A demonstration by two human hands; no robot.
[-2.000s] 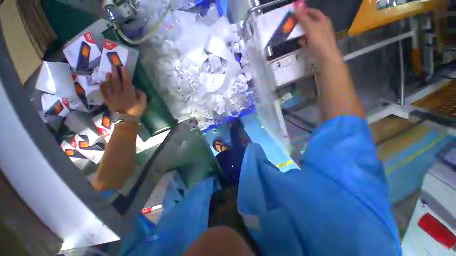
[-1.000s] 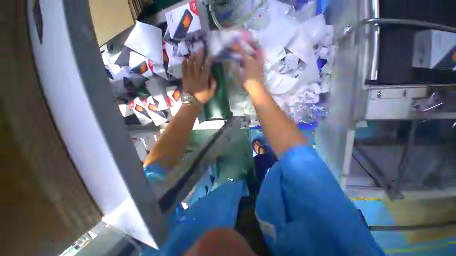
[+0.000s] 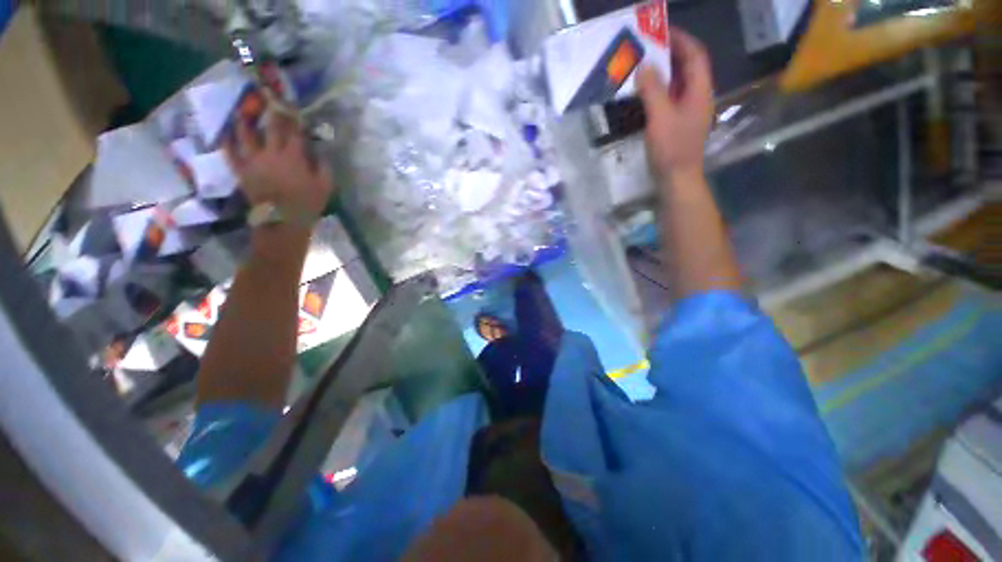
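My right hand (image 3: 683,104) holds a white printed carton (image 3: 602,57) with a black panel, an orange mark and a red corner, at the near end of the black conveyor (image 3: 720,60). My left hand (image 3: 277,165) lies over the upper right of the carton pile (image 3: 143,236), its fingertips on a printed carton (image 3: 247,108). The view is blurred, and I cannot tell if it grips that carton. Another white carton (image 3: 766,20) lies further along the conveyor.
A heap of white and clear scrap (image 3: 461,154) lies between the pile and the conveyor. Brown cardboard (image 3: 44,121) stands upper left. A hose with a metal fitting (image 3: 244,46) is above my left hand. An orange-yellow guard (image 3: 868,49) is upper right. A grey rail (image 3: 330,379) runs near my body.
Since one second ago, my right hand has gone from beside my left hand to the conveyor, now with a carton. My left hand remains at the pile. The head view has swung right.
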